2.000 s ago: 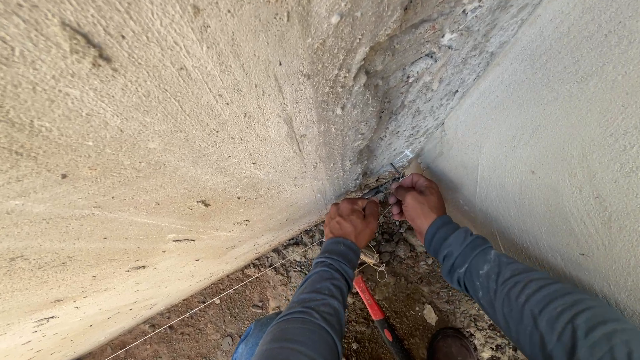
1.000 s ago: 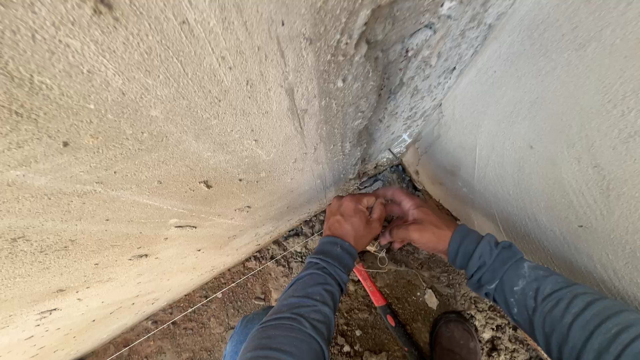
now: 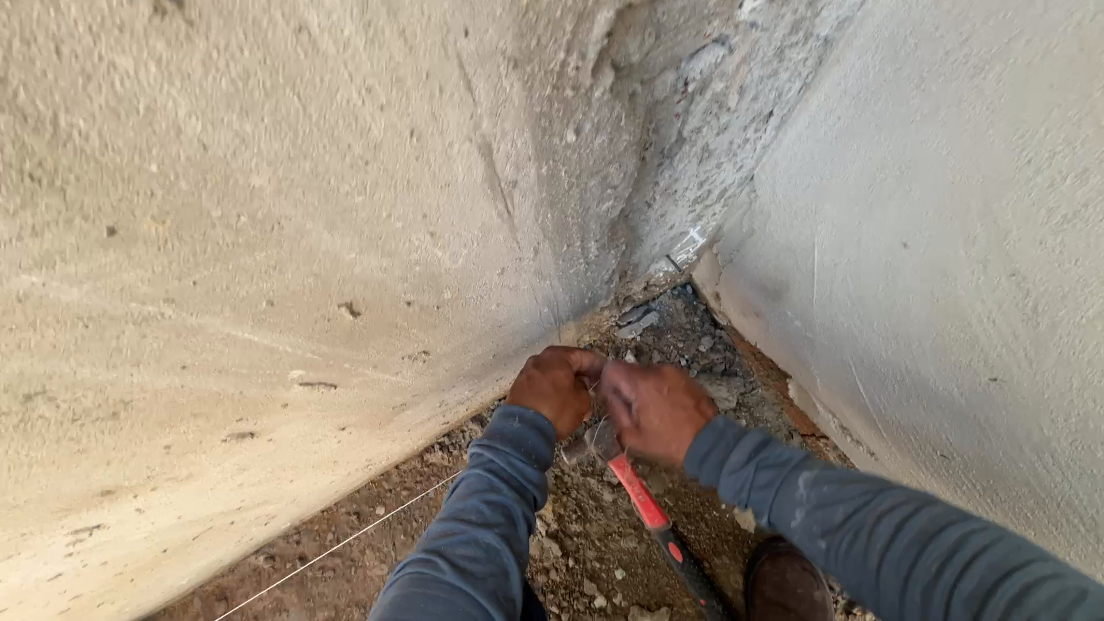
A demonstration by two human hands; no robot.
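Note:
My left hand (image 3: pixel 554 390) and my right hand (image 3: pixel 657 410) are close together, low in the corner between two walls, with fingertips pinched on a thin pale string (image 3: pixel 341 545). The string runs from behind my left forearm toward the lower left, along the foot of the left wall. Just below my hands a hammer with a red and black handle (image 3: pixel 640 493) lies on the dirt, its head partly hidden by my right hand. A dark nail (image 3: pixel 674 264) sticks out of the base of the rough wall, beside a white chalk-like mark (image 3: pixel 693 245).
A plastered wall (image 3: pixel 285 216) rises on the left and another (image 3: pixel 931 259) on the right. Between them is a rough, chipped strip (image 3: pixel 690 129). Rubble and loose dirt (image 3: pixel 595 552) cover the ground, and a brown shoe (image 3: pixel 785 582) stands at the bottom.
Both hands have moved down and away from the corner, so the nail and the rubble beside it now show. The hammer's head has come partly into sight.

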